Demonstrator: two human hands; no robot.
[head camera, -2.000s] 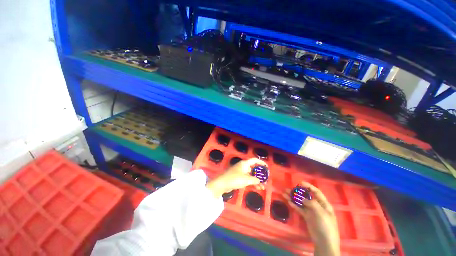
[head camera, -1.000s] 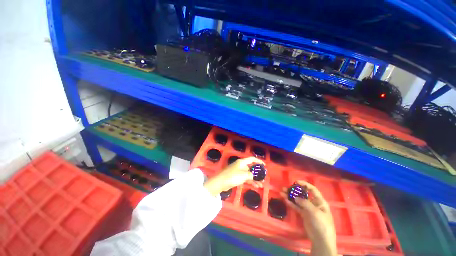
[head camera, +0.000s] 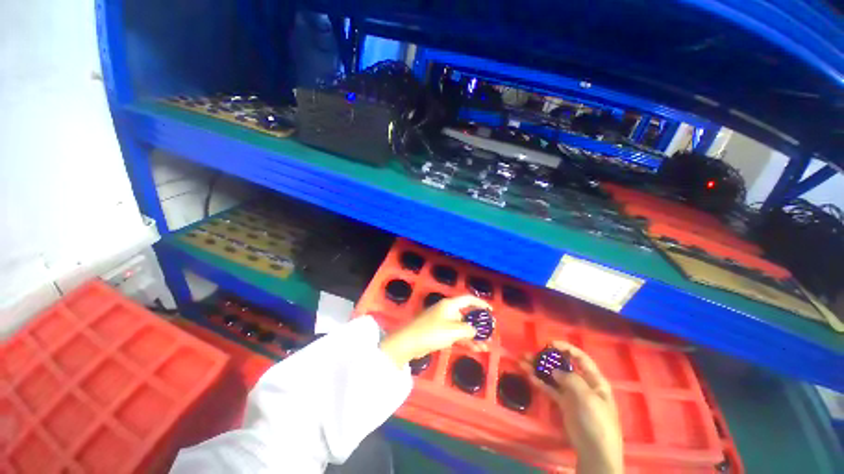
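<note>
My left hand (head camera: 442, 330), in a white sleeve, holds a round black smartwatch body (head camera: 478, 323) by its edge, its screen lit with white and purple marks. My right hand (head camera: 586, 393) holds a second smartwatch body (head camera: 552, 365), lit with purple and white marks. Both are held above an orange-red compartment tray (head camera: 652, 375). Dark round units sit in the pockets at the tray's left and middle, such as one (head camera: 514, 392) between my hands. Pockets at the right are bare. My left hand hides part of the tray.
Empty compartment trays (head camera: 106, 380) are stacked at the left. A blue shelf beam with a white label (head camera: 595, 281) crosses above the tray. The shelf holds a black box (head camera: 344, 125), small parts (head camera: 490, 180), flat orange trays (head camera: 685, 222) and cables. A tan board (head camera: 245, 241) lies lower left.
Both hands keep their hold on the lit units and stay nearly in place. The right hand's thumb now lies over the lower part of its unit. The view has shifted slightly.
</note>
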